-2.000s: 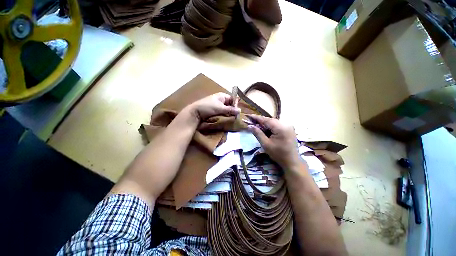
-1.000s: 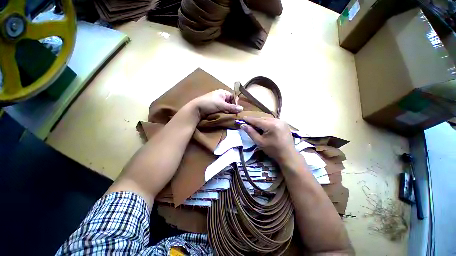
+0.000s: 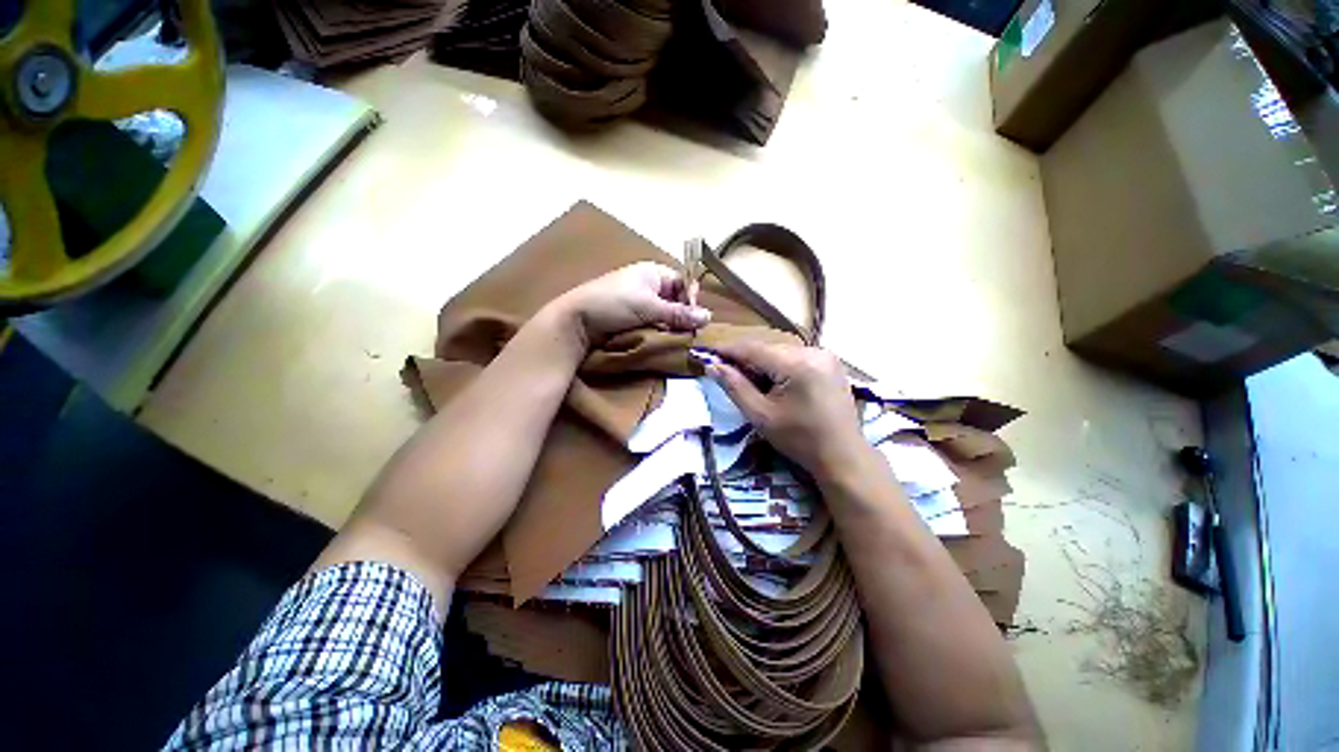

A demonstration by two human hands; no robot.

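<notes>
My left hand (image 3: 642, 304) pinches the end of a brown handle (image 3: 795, 259) where it meets the top bag panel (image 3: 546, 269), which is bunched up under my fingers. My right hand (image 3: 800, 394) is just right of it, closed around a small shiny tool, perhaps thread snips (image 3: 705, 357), mostly hidden by the fingers. White backing (image 3: 657, 478) shows in stepped layers below my hands. Many handles (image 3: 742, 646) hang in nested loops toward me. Thread ends are too fine to make out.
Dark panel stacks (image 3: 595, 59) lie at the far side. A yellow handwheel (image 3: 118, 96) is at upper left. Cartons (image 3: 1160, 206) stand at right. Thread clippings (image 3: 1138, 646) and a black-handled tool (image 3: 1222, 566) lie at lower right.
My right hand has shifted slightly left, and its fingers have closed up near the handle end. My left hand has kept its pinch. The view has shifted slightly.
</notes>
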